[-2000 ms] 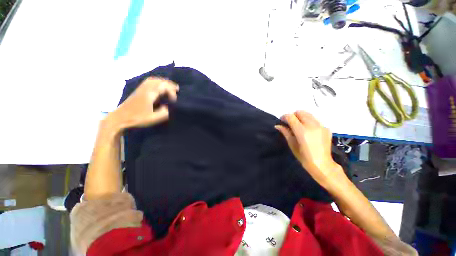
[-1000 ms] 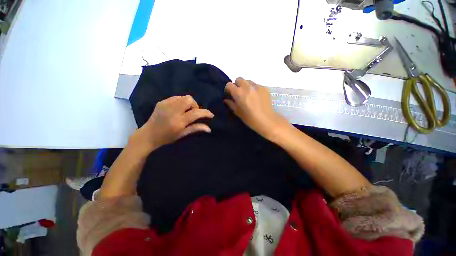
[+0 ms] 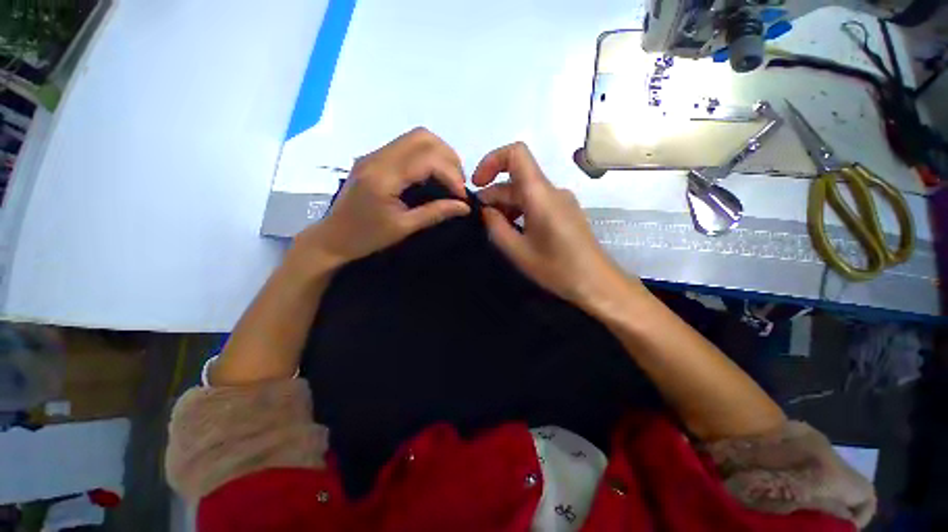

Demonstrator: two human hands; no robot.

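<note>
The black garment [image 3: 447, 333] lies over my lap and the table's front edge. Its upper edge is gathered between my hands. My left hand [image 3: 400, 197] pinches the cloth between thumb and fingers. My right hand [image 3: 535, 223] pinches the same edge close beside it, with the fingertips of both hands nearly touching. The cloth under my palms is hidden.
The sewing machine head [image 3: 717, 31] is at the upper right, over its pale bed plate [image 3: 624, 140]. Yellow-handled shears [image 3: 858, 213] and small silver snips [image 3: 715, 203] lie right of my hands. A ruler scale [image 3: 676, 237] runs along the front edge. A blue tape strip [image 3: 322, 73] is at the upper left.
My hands have come together at the garment's upper edge, which is now bunched between them. My left hand has moved up and my right hand slightly right. The machine head shows more fully.
</note>
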